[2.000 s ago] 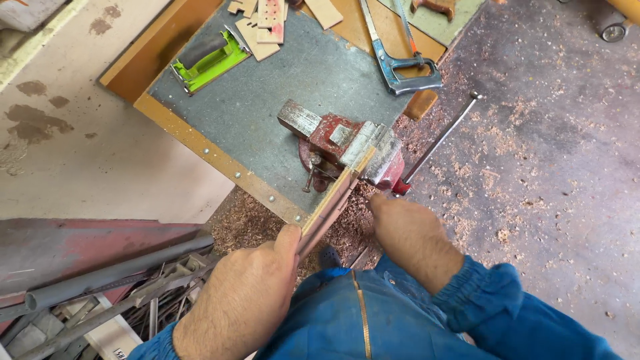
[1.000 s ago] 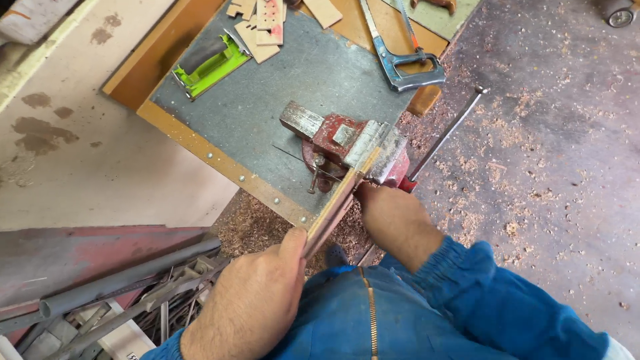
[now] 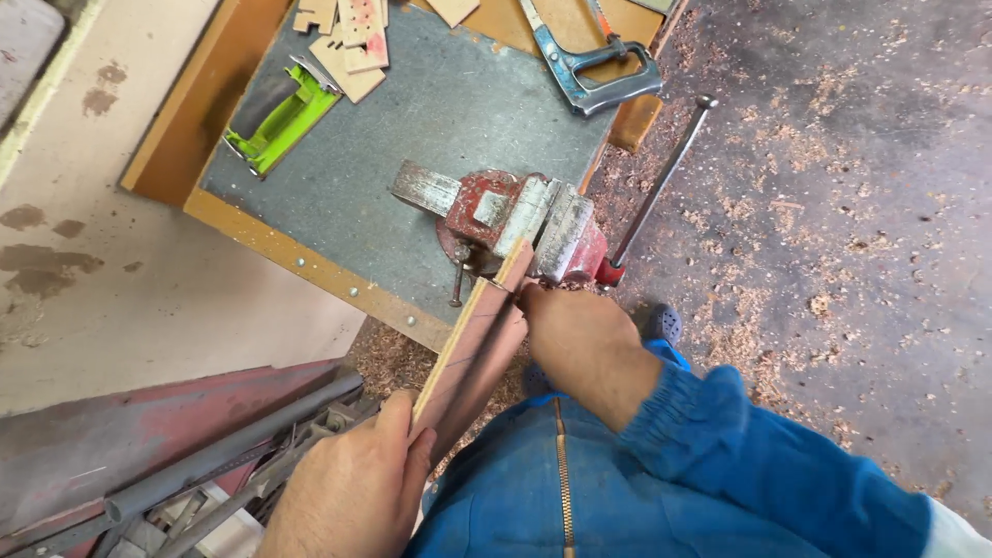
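Note:
My left hand [image 3: 349, 473] grips the near end of a wooden board [image 3: 469, 353], thumb and fingers on either side of it. Pencil lines cross the board's face. Its far end lies beside the jaws of a red bench vise [image 3: 504, 213]; whether the jaws still hold it I cannot tell. My right hand [image 3: 585, 341] is closed beside the board's right side, just below the vise, its fingertips largely hidden. A thin piece shows at its fingertips, but what the hand grips is unclear. The vise handle [image 3: 659, 182] sticks out to the right over the floor.
On the grey-topped bench [image 3: 356, 194] lie a green hand sander [image 3: 287, 120], cut wood pieces [image 3: 360, 46] and a blue hacksaw [image 3: 593, 70]. Grey pipes [image 3: 232, 442] and scrap stand at lower left. Wood shavings [image 3: 744, 341] litter the floor, where my shoe [image 3: 664, 324] shows.
The board has shifted relative to the vise, and more of its broad marked face shows. The view has moved a little.

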